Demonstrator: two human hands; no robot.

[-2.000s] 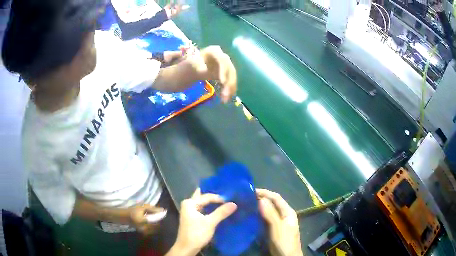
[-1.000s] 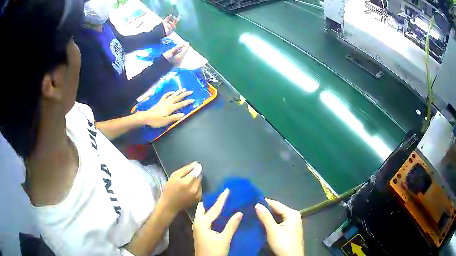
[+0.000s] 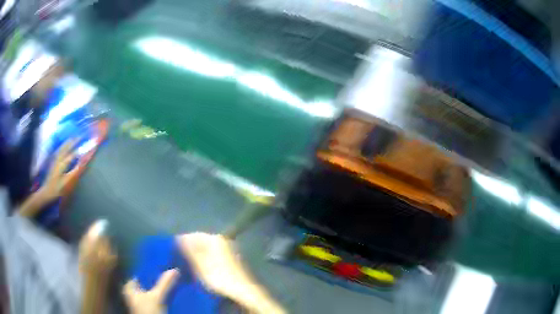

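The frame is strongly blurred. A blue film piece (image 3: pixel 153 260) is at the lower left, over the grey bench mat. My left hand (image 3: pixel 150 295) is at its lower left side, with thumb and a finger on the film. My right hand (image 3: pixel 212 260) is at its upper right side, with the fingers against the film's edge. Whether a stiffer part lies within the film cannot be told.
An orange press fixture (image 3: pixel 393 165) on a black base (image 3: pixel 368 214) is at the centre right. A red button (image 3: pixel 347 270) between yellow arrows is at its front. A neighbouring worker's hand (image 3: pixel 58 175) is over an orange tray (image 3: pixel 101 132) at left. A green line surface (image 3: pixel 202 116) runs behind.
The view has swung right, so the fixture shows nearer the middle and the worker and tray at the far left. Both my hands still have the blue film between them.
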